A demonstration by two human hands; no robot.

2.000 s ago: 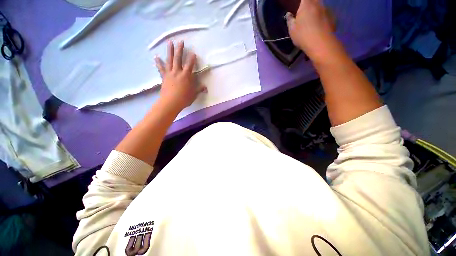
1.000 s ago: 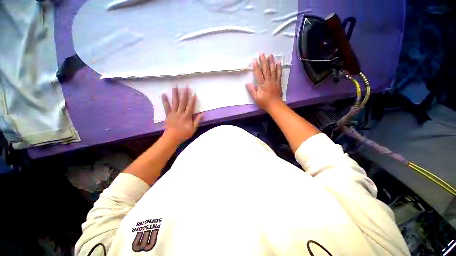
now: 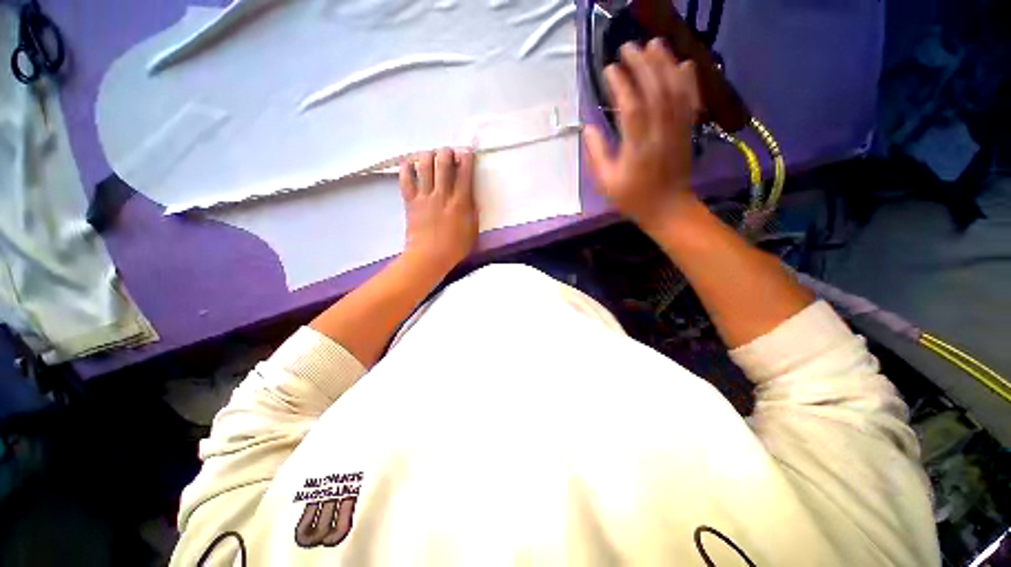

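Observation:
A white garment panel lies on the purple table, its rounded end to the left and a raised lengthwise seam near its front part. My left hand rests on the panel with its fingertips at the seam, holding nothing that I can see. My right hand is slightly blurred, with fingers spread, just beyond the panel's right edge. It overlaps the steam iron in view; contact with it cannot be told. The iron stands at the right with its brown handle showing and its soleplate partly hidden.
A stack of cream panels hangs at the left table edge, with black scissors on it. A dark strip lies beside the stack. The yellow iron hose trails right. The purple table's front edge runs close to my body.
My right hand has left the panel's right end and moved to the iron. My left hand has moved up and right from the panel's front part to the seam.

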